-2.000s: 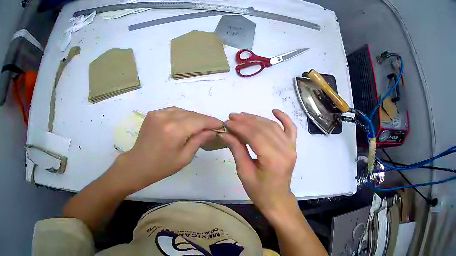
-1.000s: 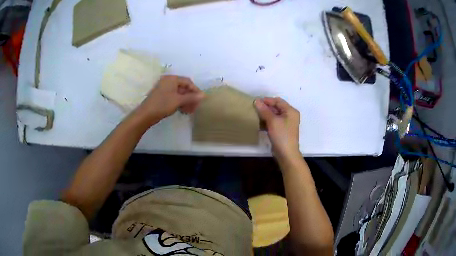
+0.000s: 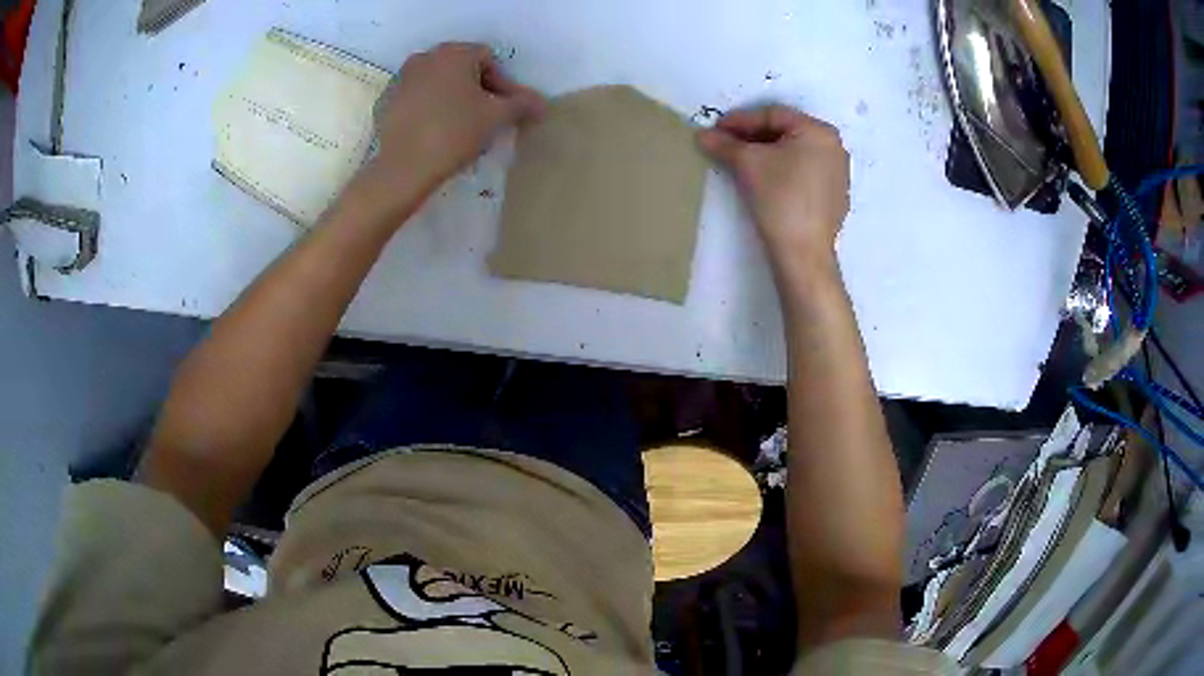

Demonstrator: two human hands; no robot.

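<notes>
A khaki pocket piece (image 3: 602, 196) lies flat on the white table in front of me, its pointed end away from me. My left hand (image 3: 456, 112) pinches its upper left corner between thumb and fingers. My right hand (image 3: 788, 165) pinches its upper right corner. The cream pressing template (image 3: 299, 122) lies to the left, partly covered by my left hand and forearm. The steam iron (image 3: 993, 99) stands on its dark rest at the upper right, cut off by the top edge.
A metal clamp (image 3: 79, 235) sits at the table's left corner. A khaki stack (image 3: 167, 13) is cut off at the top left. Blue hoses (image 3: 1138, 264) run at the right. A round wooden stool (image 3: 700, 512) and stacked patterns (image 3: 1030, 561) are below the table.
The view has tilted down, so the scissors and most of the stacks have left it. The khaki piece, earlier bunched small between both hands, is now spread flat, with a hand at each upper corner.
</notes>
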